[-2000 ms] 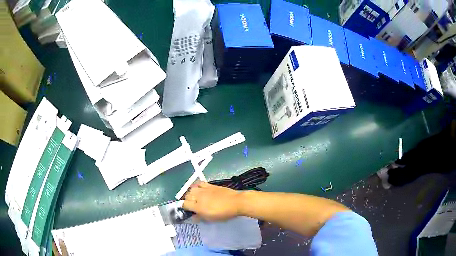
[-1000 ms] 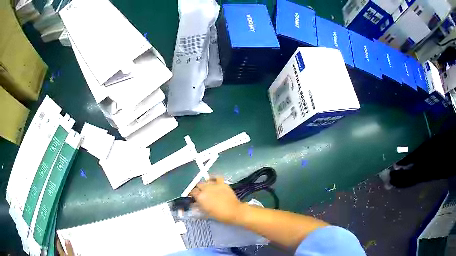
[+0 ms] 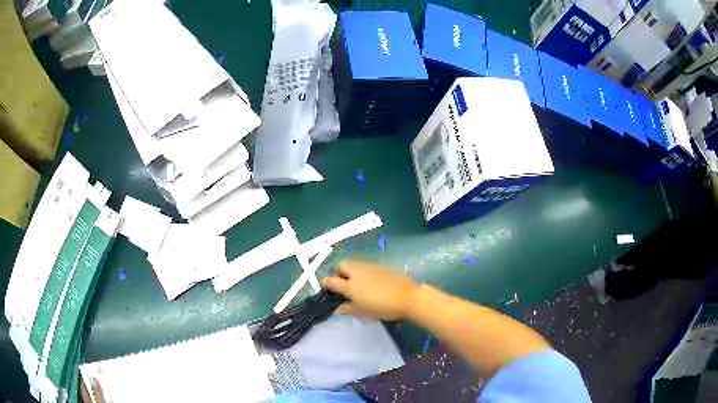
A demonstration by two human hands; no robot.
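Observation:
A long white retail box (image 3: 177, 366) lies at the bottom edge of the view. A bagged product (image 3: 354, 350) with a printed block sticks out of its right end. A black power cord (image 3: 295, 321) lies bundled on the bag. My right hand (image 3: 370, 290), slightly blurred, reaches in from the right with its fingers closed on the cord's right end. My left hand (image 3: 90, 387) shows only as a sliver at the long box's left end, cut off by the bottom edge, so its grip is unclear. White cardboard strips (image 3: 303, 256) lie crossed just beyond the right hand.
White leaflets (image 3: 185, 256) lie beyond the box. Green-and-white flat cartons (image 3: 59, 283) stand fanned at left. Long white boxes (image 3: 157, 71) and another bagged product (image 3: 291, 94) lie behind. A white-and-blue box (image 3: 488, 142) and blue-topped boxes (image 3: 382, 47) stand right. Kraft cartons (image 3: 27, 94) stand far left.
My right hand has moved slightly up and right. The cord's loop, which stuck out to the right, is now drawn in as a tighter bundle over the bag.

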